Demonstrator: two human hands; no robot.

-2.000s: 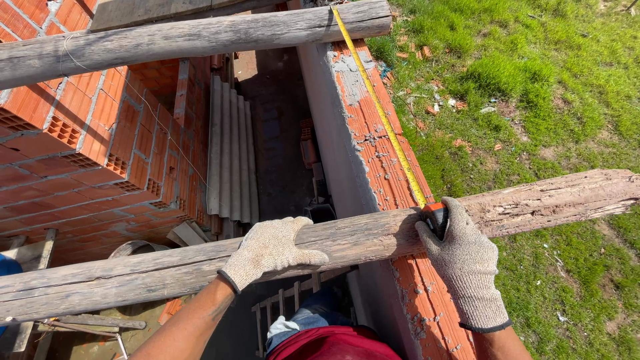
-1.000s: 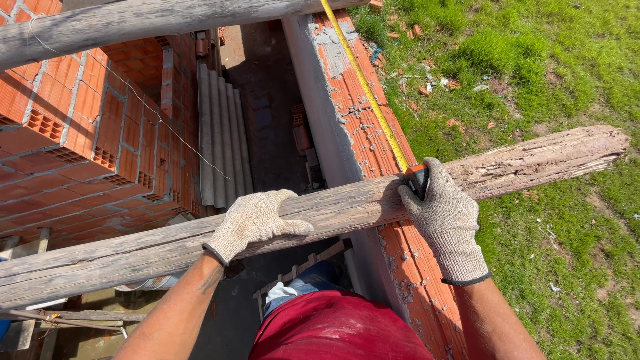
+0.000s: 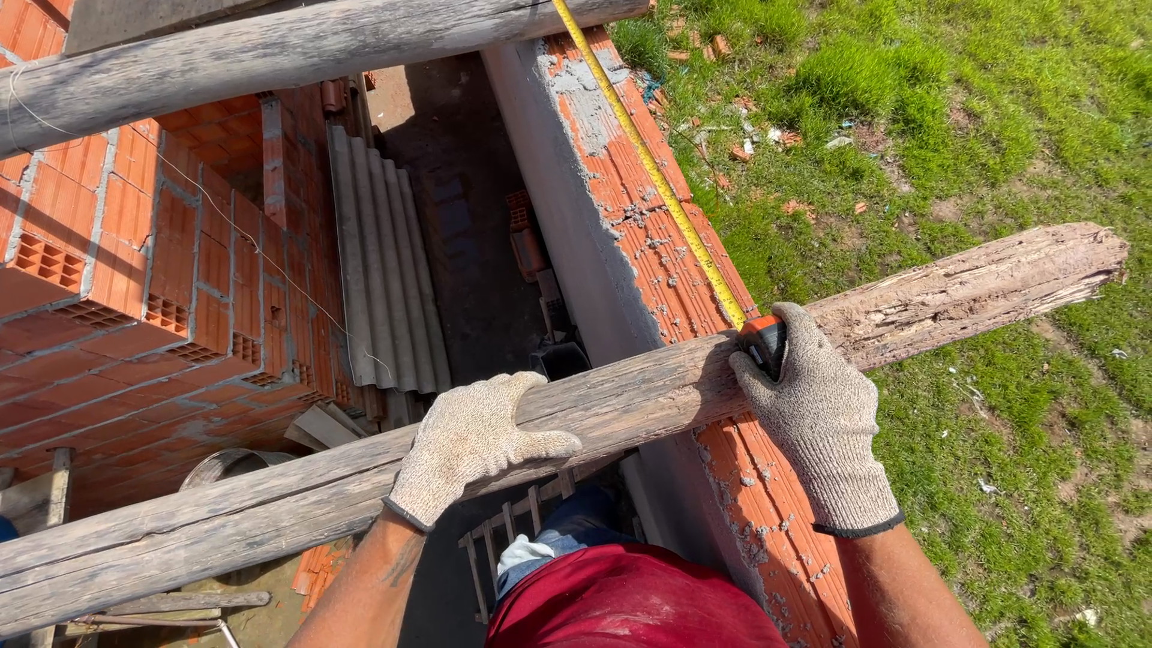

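My gloved left hand (image 3: 477, 441) grips the weathered wooden pole (image 3: 630, 391) that lies slantwise across the hollow-brick wall (image 3: 621, 193). In my gloved right hand (image 3: 823, 423) is a black and orange tape measure (image 3: 763, 342), held against the pole above the wall. Its yellow blade (image 3: 657, 175) runs out along the wall top and over a second wooden pole (image 3: 360, 49) at the upper edge of the view. The near pole's right end is rough and splintered and juts out past the wall over grass.
Below on the left stand brick walls (image 3: 216, 243) and corrugated sheets (image 3: 382, 261), with a thin wire hanging across. A wooden ladder (image 3: 513, 522) is beneath me. Grass (image 3: 999, 432) with brick rubble lies low on the right.
Both hands stay on the near pole and the tape stays drawn out. The view has shifted slightly; nothing else has plainly moved.
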